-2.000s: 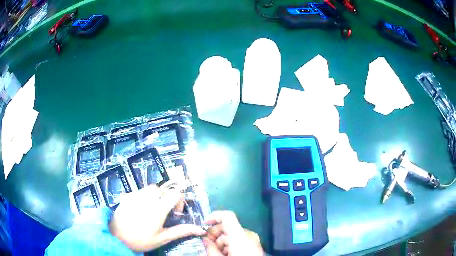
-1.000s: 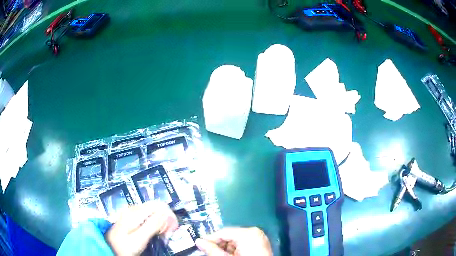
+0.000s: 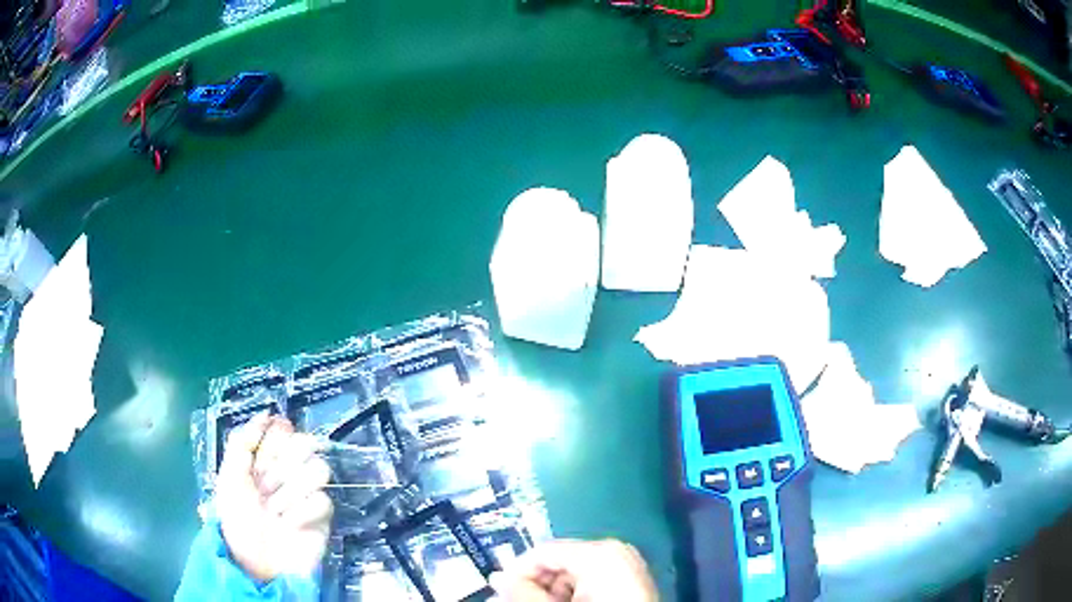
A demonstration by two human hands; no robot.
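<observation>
The screen lenses (image 3: 421, 376), black-framed with "TOPDON" lettering, lie in and on shiny clear packing film at lower left. My left hand (image 3: 276, 500) is curled over the film's left part, with a thin clear film piece stretching right from its fingers. My right hand (image 3: 576, 573) is at the bottom edge, partly cut off, fingertips pinched at the corner of a lens (image 3: 456, 579); its grip is partly hidden. The battery tester (image 3: 749, 482), black with a blue face, lies face up right of my right hand, its lower end cut off.
Two upright white bottles (image 3: 544, 268) (image 3: 648, 214) and white flat pieces (image 3: 752, 300) are mid-bench. The air blow gun (image 3: 973, 426) lies at right, a lens strip (image 3: 1034, 223) beyond. Testers with red clamps (image 3: 233, 99) (image 3: 776, 61) lie along the far side. White sheets (image 3: 57, 359) are at left.
My left hand has moved left and up, away from my right hand, with clear film trailing from it. My right hand stays low near the lens. The whole view has shifted slightly.
</observation>
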